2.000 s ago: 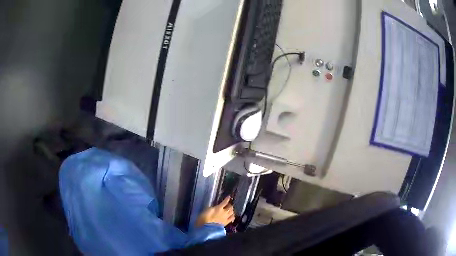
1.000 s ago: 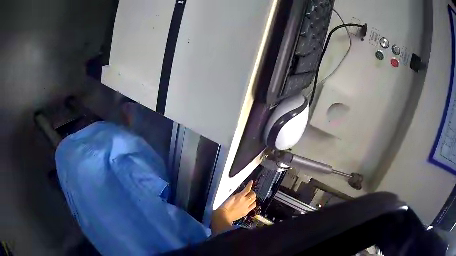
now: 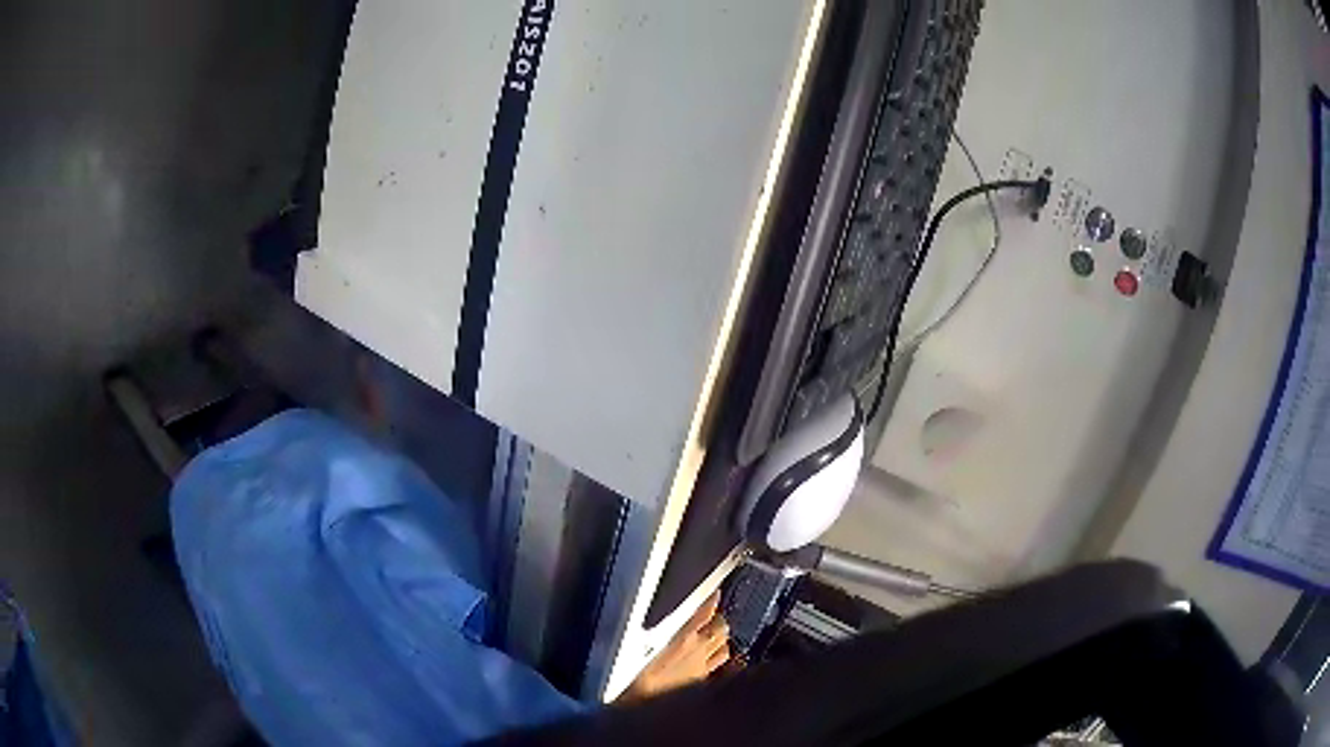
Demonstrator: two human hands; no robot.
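Neither of my hands is in view. Nearest in front of me is a large white machine (image 3: 613,219) with a dark stripe, seen sideways. A black keyboard (image 3: 897,190) lies on its dark ledge, with a white and black mouse (image 3: 805,474) below it in the picture. Another person in a blue smock (image 3: 336,584) is at the lower left. That person's bare hand (image 3: 693,657) is by the machine's lower opening, partly hidden by a dark strap-like shape; what it touches cannot be told.
The dark strap-like shape (image 3: 934,657) crosses the lower edge. A panel holds round buttons, one red (image 3: 1126,282), and a plugged-in cable. A metal strut (image 3: 875,569) is beside the mouse. A blue-framed sheet (image 3: 1291,467) is at the right. Tubular bars (image 3: 143,423) stand at the left.
The machine looks larger than two seconds ago. Since one second ago, the mouse and buttons have shifted down in the picture, and the other person's hand is more hidden by the dark shape.
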